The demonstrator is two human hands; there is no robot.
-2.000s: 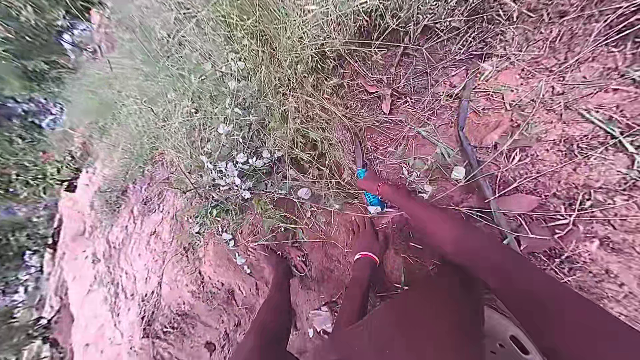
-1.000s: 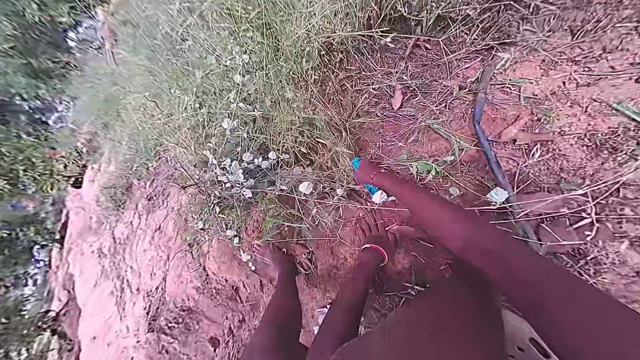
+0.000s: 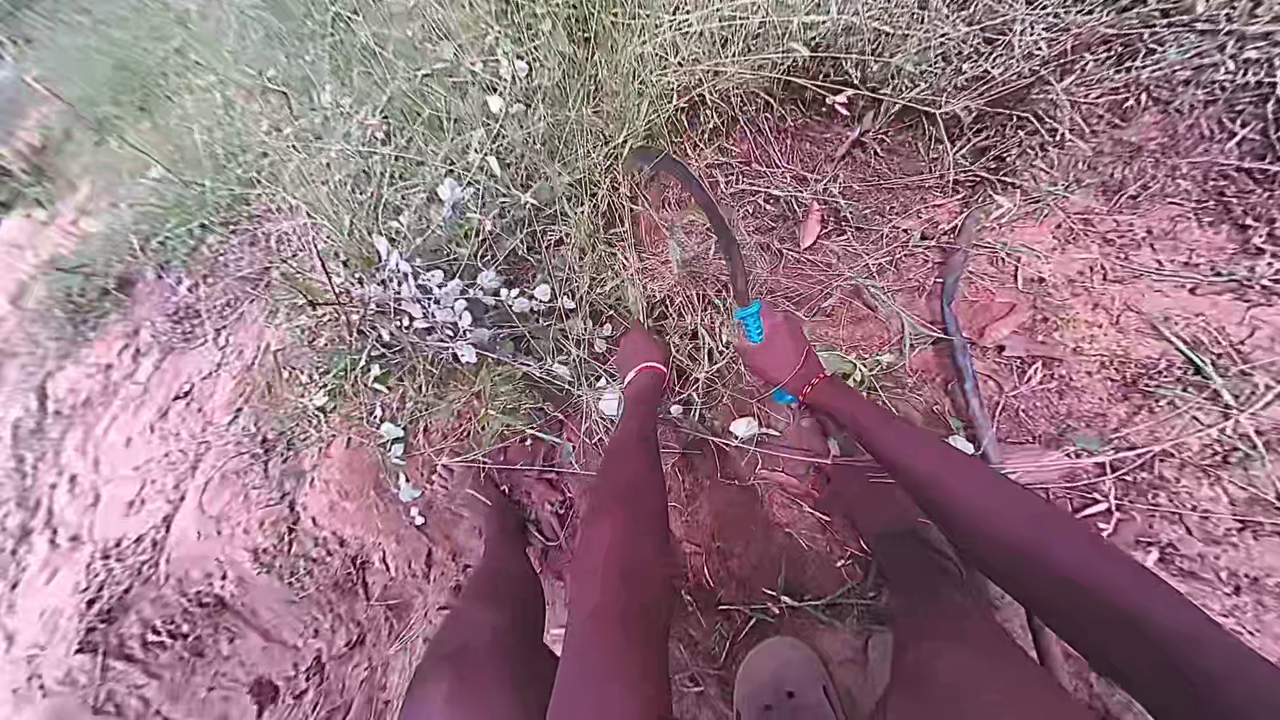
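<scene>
My right hand [image 3: 775, 350] is closed around the blue-wrapped handle of a sickle [image 3: 722, 225]. Its dark curved blade reaches up and bends left, with the tip in the dry grass. To the left of it, my left hand [image 3: 640, 352], with a white and red band at the wrist, grips a bunch of grass stems [image 3: 632, 285] close to the ground. The blade arches above and to the right of that hand, apart from it. Part of the stems is hidden in the surrounding grass.
A dark stick [image 3: 960, 350] lies on the reddish soil at right. A plant with pale leaves [image 3: 450, 305] grows left of my left hand. Dense grass [image 3: 400, 120] spans the top. My bare feet and legs are below, near a tan perforated object [image 3: 787, 680]. Bare earth slopes at left.
My left hand has moved from the ground up to the grass and closed on stems. The sickle's curved blade now shows plainly above my right hand. The view has shifted.
</scene>
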